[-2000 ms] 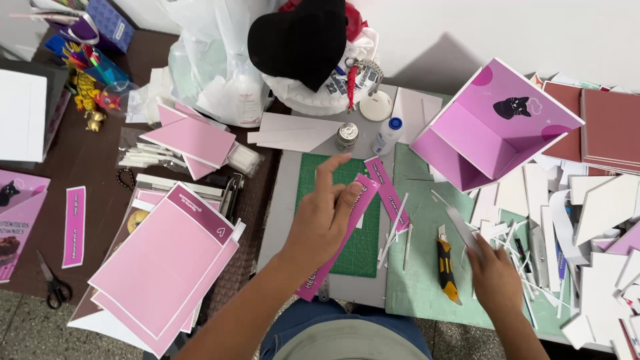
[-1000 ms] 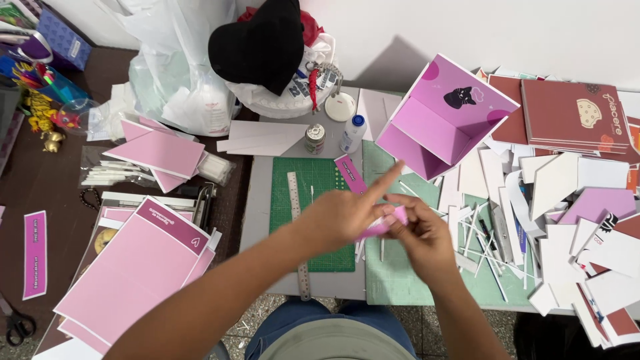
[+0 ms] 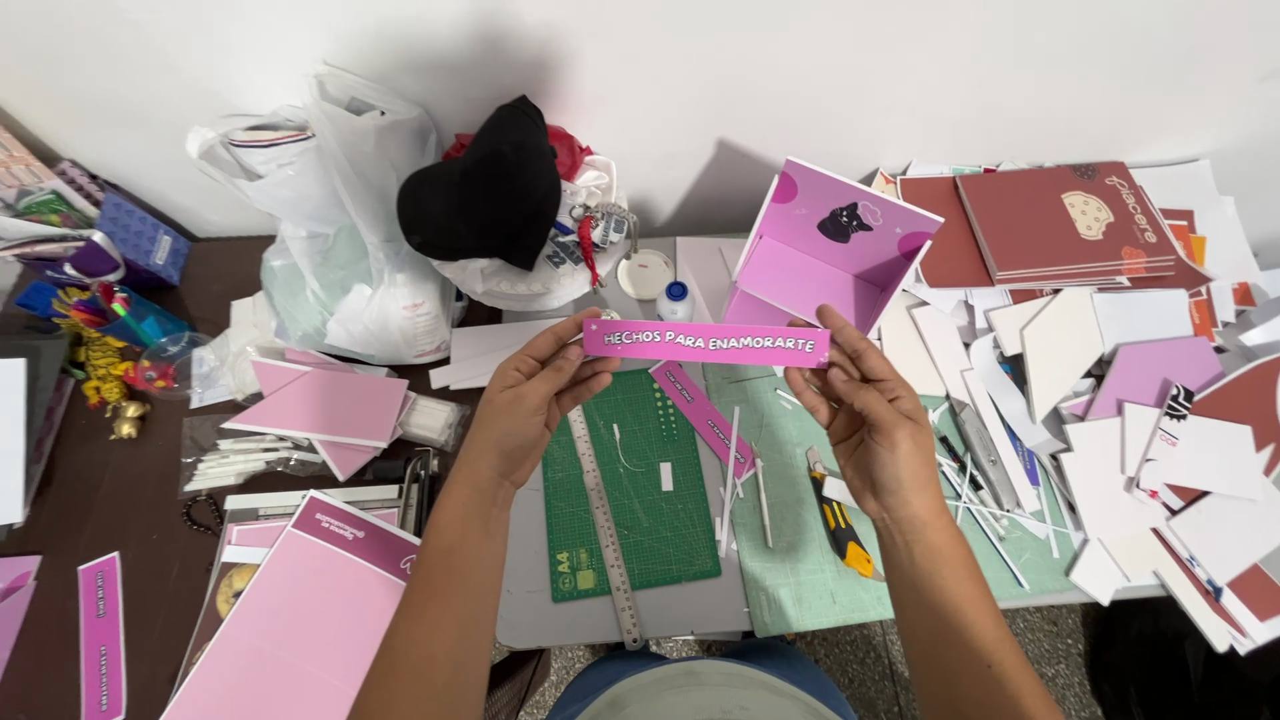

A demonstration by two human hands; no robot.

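Note:
A magenta printed card strip [image 3: 706,343] with white lettering is stretched level between my two hands, above the work table. My left hand [image 3: 545,395] pinches its left end, and my right hand [image 3: 860,405] holds the right end. Below lies a green A4 cutting mat [image 3: 640,520] with a steel ruler [image 3: 603,525] across it. A second magenta strip [image 3: 703,420] overlaps the mat's upper right corner. A yellow and black utility knife [image 3: 843,525] rests near my right wrist. Behind my right hand stands an open pink box [image 3: 815,280] with a black cat print.
White and coloured card offcuts [image 3: 1110,470] are heaped at the right, near brown printed boards [image 3: 1065,225]. Pink panels [image 3: 310,620] lie at the left. A black cap [image 3: 485,190], plastic bags [image 3: 350,230] and a blue-capped bottle [image 3: 675,300] stand along the back.
My hands have come apart and up, and the strip is now spread flat between them. Two seconds ago my right hand held a metal ruler, which now lies on the mat.

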